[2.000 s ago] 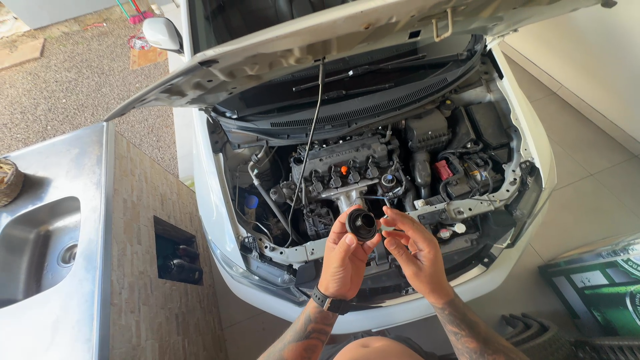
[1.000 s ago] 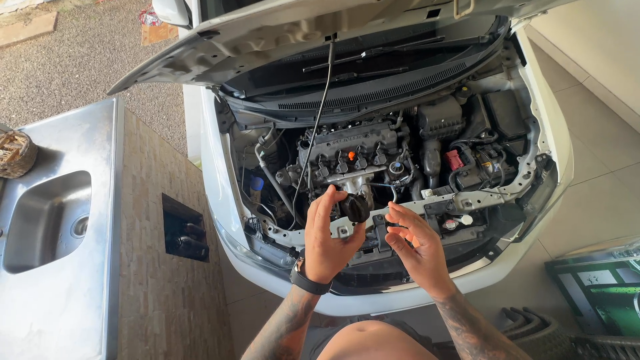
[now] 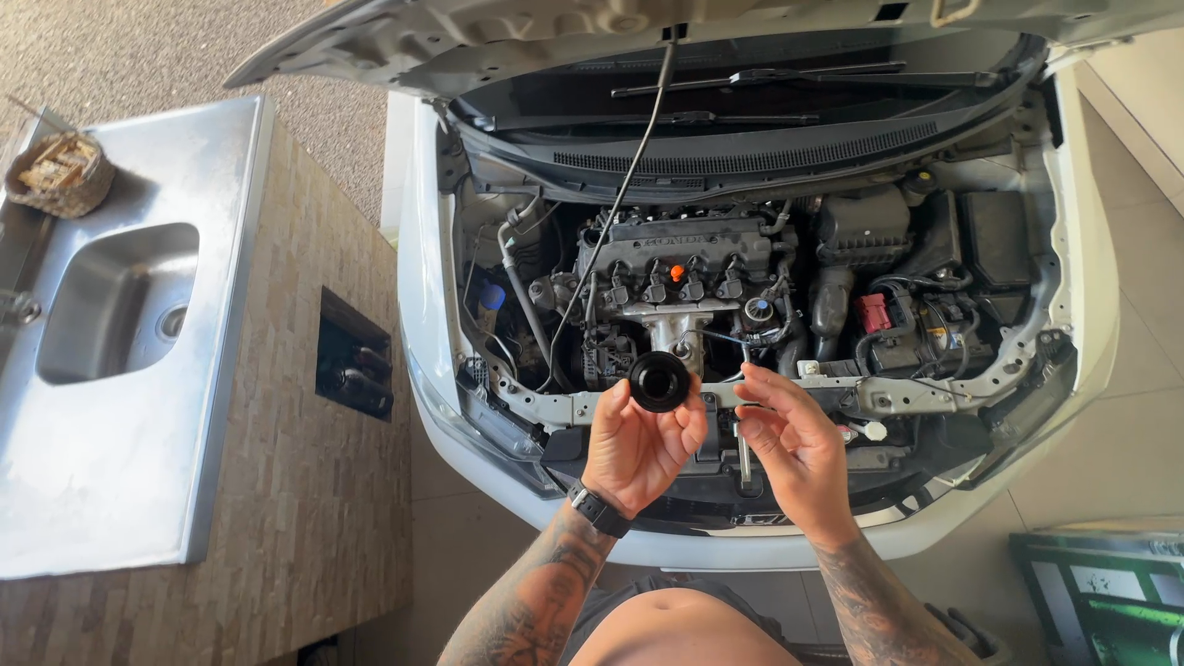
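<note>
Between the fingers of my left hand [image 3: 645, 453] is a round black cap-like part [image 3: 659, 381], its hollow ringed face toward me. My right hand [image 3: 797, 453] is raised just to its right, thumb and fingers apart, and nothing shows between them. Both hands are over the front edge of an open engine bay. Behind them lies the engine, with its dark cover [image 3: 680, 248], an orange dipstick handle [image 3: 677, 273] and a silver metal manifold [image 3: 673, 338]. A metal tool or bar [image 3: 745, 458] shows upright beside my right fingertips.
The raised hood [image 3: 555, 37] rests on a thin prop rod [image 3: 638, 157]. At right in the bay are a battery with a red terminal cover [image 3: 872, 313] and an air filter box [image 3: 865, 227]. A steel sink counter [image 3: 222, 277] with a basket [image 3: 61, 174] stands at left, a green box [image 3: 1101, 592] lower right.
Two seconds ago my right fingers were at the black part; now they are apart from it. My left hand has turned the part, so its hollow face shows again after its ridged side a second ago.
</note>
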